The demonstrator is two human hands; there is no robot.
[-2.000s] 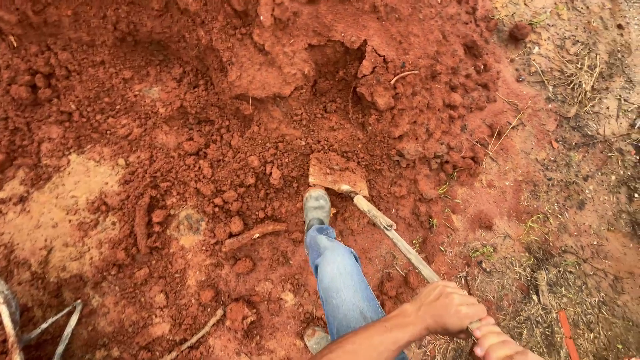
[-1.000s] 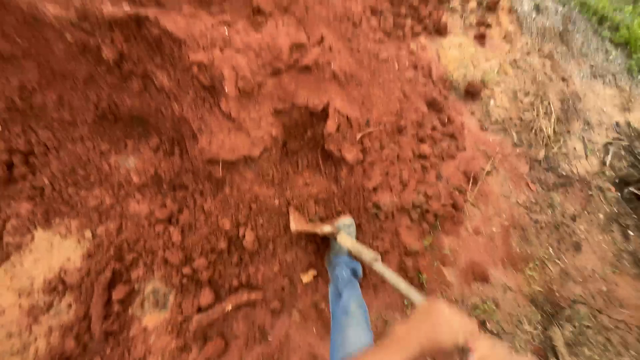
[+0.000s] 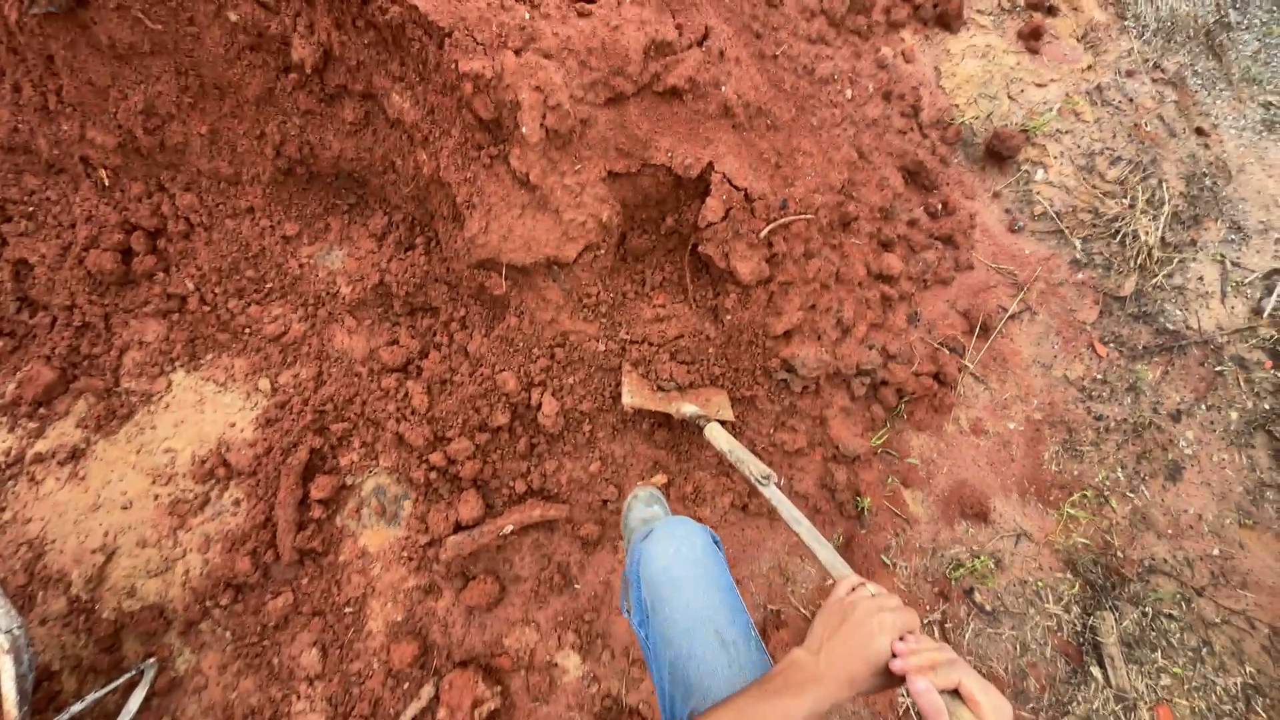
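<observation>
My left hand (image 3: 862,632) is closed around the wooden handle (image 3: 800,520) of a hoe at the lower right. Just behind it, my right hand (image 3: 950,680) grips the same handle near the bottom edge, the two hands touching. The soil-caked metal hoe blade (image 3: 668,400) rests on or just over loose red soil (image 3: 560,350), beyond the toe of my boot (image 3: 643,508). My leg in blue jeans (image 3: 690,610) reaches forward from the bottom edge, left of the handle.
A hollow (image 3: 655,205) opens in the red earth bank ahead. Roots (image 3: 505,525) and clods lie left of my boot. Thin branches (image 3: 115,695) show at the lower left, dry grass (image 3: 1145,225) at the right.
The hoe blade, close at my boot in both earlier frames, is now farther ahead of the toe. Both hands have stayed on the handle.
</observation>
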